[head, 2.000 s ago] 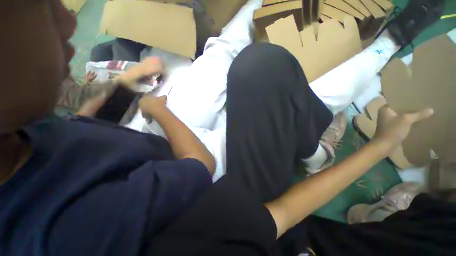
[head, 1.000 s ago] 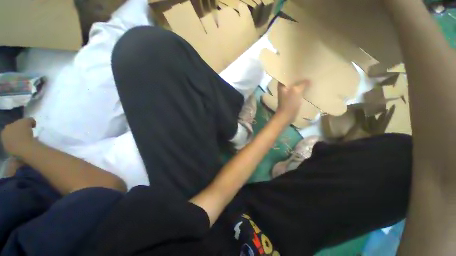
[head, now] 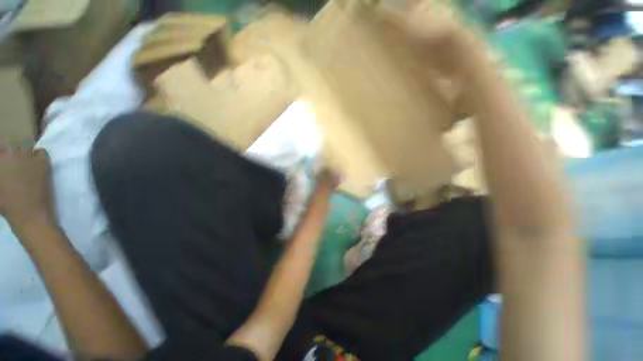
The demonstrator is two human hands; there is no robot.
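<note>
The picture is blurred. A brown cardboard blank (head: 388, 99) is raised in front of me, its face tilted and its edges smeared. My left hand (head: 326, 180) is at its lower left edge, with the fingers against the board. My right hand (head: 430, 35) is at its upper right edge, near the top of the picture, and holds it there. The fingers of both hands are blurred. Other cardboard pieces (head: 461, 151) lie behind and below the blank, partly hidden by it and by my right arm.
A stack of folded cardboard inserts (head: 180, 42) and a flat piece (head: 211, 106) lie at upper left. A neighbour's arm and fist (head: 25, 183) are at the left edge. White sheet (head: 285, 134) shows beside the blank. Light blue plastic (head: 606, 211) is at the right.
The blank has come up off the pile and tilted, with my right hand at its upper edge. The view has shifted, showing more floor and blue plastic on the right.
</note>
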